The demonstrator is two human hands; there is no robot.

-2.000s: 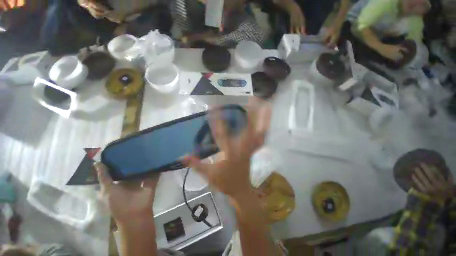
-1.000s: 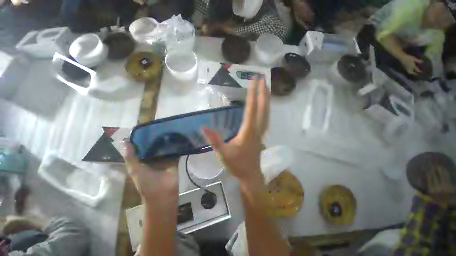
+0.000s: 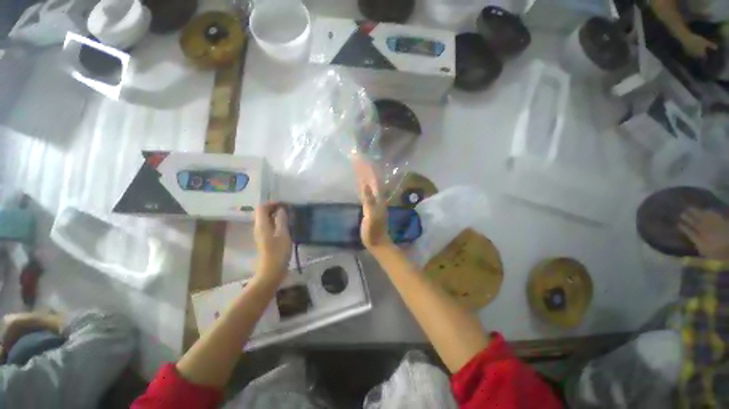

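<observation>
The mirror dash cam (image 3: 334, 224) is held level above the table, its long dark bar with a bluish face towards me. My left hand (image 3: 272, 240) grips its left end. My right hand (image 3: 373, 212) is upright against its right part, fingers pointing away, and the device shows on both sides of it. A thin black cable hangs from the device. The white open box tray (image 3: 340, 302) lies just below, with dark round and square openings. A crumpled clear plastic bag (image 3: 328, 120) lies beyond the device.
Dash cam boxes lie at left (image 3: 212, 172) and at the back (image 3: 392, 52). Gold shells (image 3: 559, 291) are at right and back left. White packing frames (image 3: 539, 116) lie at both sides. A person's hand (image 3: 707, 232) rests on a dark brown cover (image 3: 667, 220). Brown strip (image 3: 225, 104) crosses the table.
The device was tilted and close to the camera; it is now lower, farther away and more level. My right hand, spread open before its face, has come against it. The view has shifted down.
</observation>
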